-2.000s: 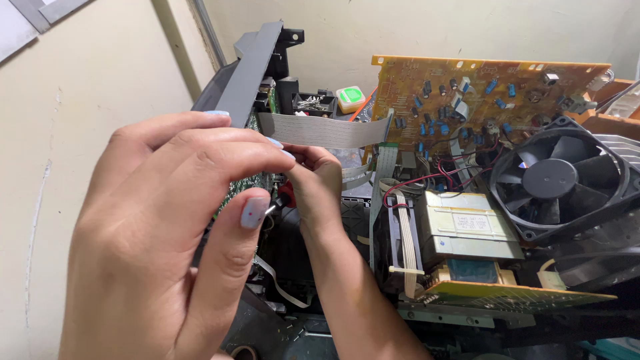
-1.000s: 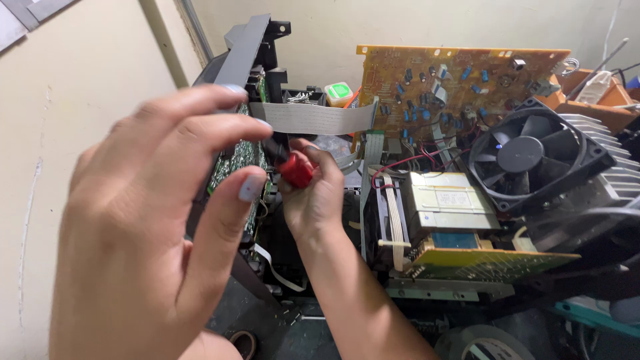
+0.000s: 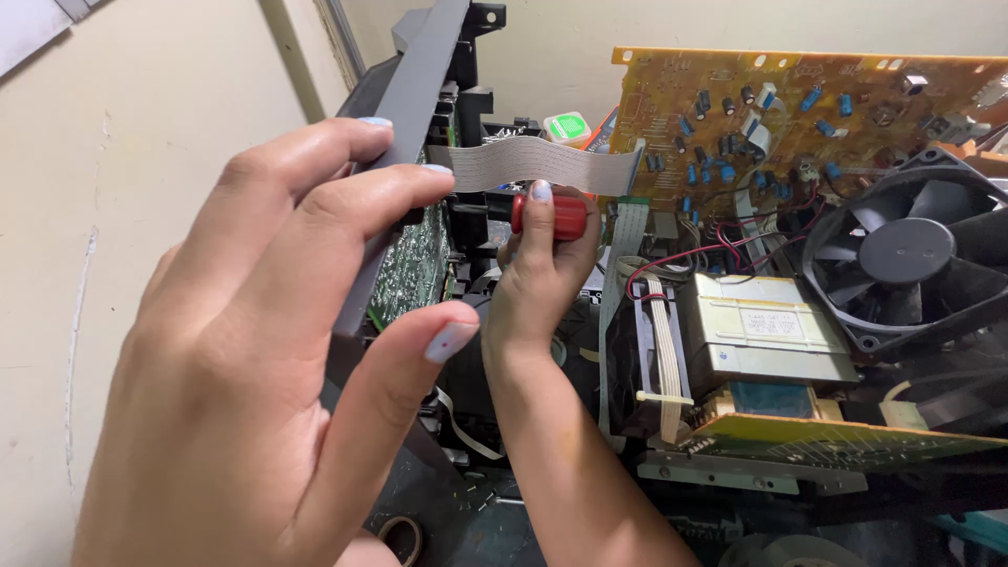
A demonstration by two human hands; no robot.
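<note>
My left hand (image 3: 315, 236) is large in the foreground at the left, thumb and fingers apart, its fingertips overlapping the grey plastic panel (image 3: 417, 87) in view; contact cannot be told. Behind that panel stands a green circuit board (image 3: 409, 268) with its soldered side showing. My right hand (image 3: 539, 260) grips a red-handled screwdriver (image 3: 568, 217) just under a grey flat ribbon cable (image 3: 543, 161); its tip is hidden. The cable runs from the panel side to an upright amber circuit board (image 3: 677, 110) with blue and black capacitors.
At the right are a black cooling fan (image 3: 906, 250), a metal-cased transformer (image 3: 768, 323) and a lower circuit board (image 3: 827, 441). Red and black wires (image 3: 677, 256) cross between them. A green-labelled container (image 3: 567, 127) sits behind the cable. Loose screws (image 3: 487, 498) and a tape roll (image 3: 400, 539) lie below.
My right hand has stayed on the red-handled screwdriver, whose handle now lies roughly level rather than slanting. My left hand remains with its fingers spread.
</note>
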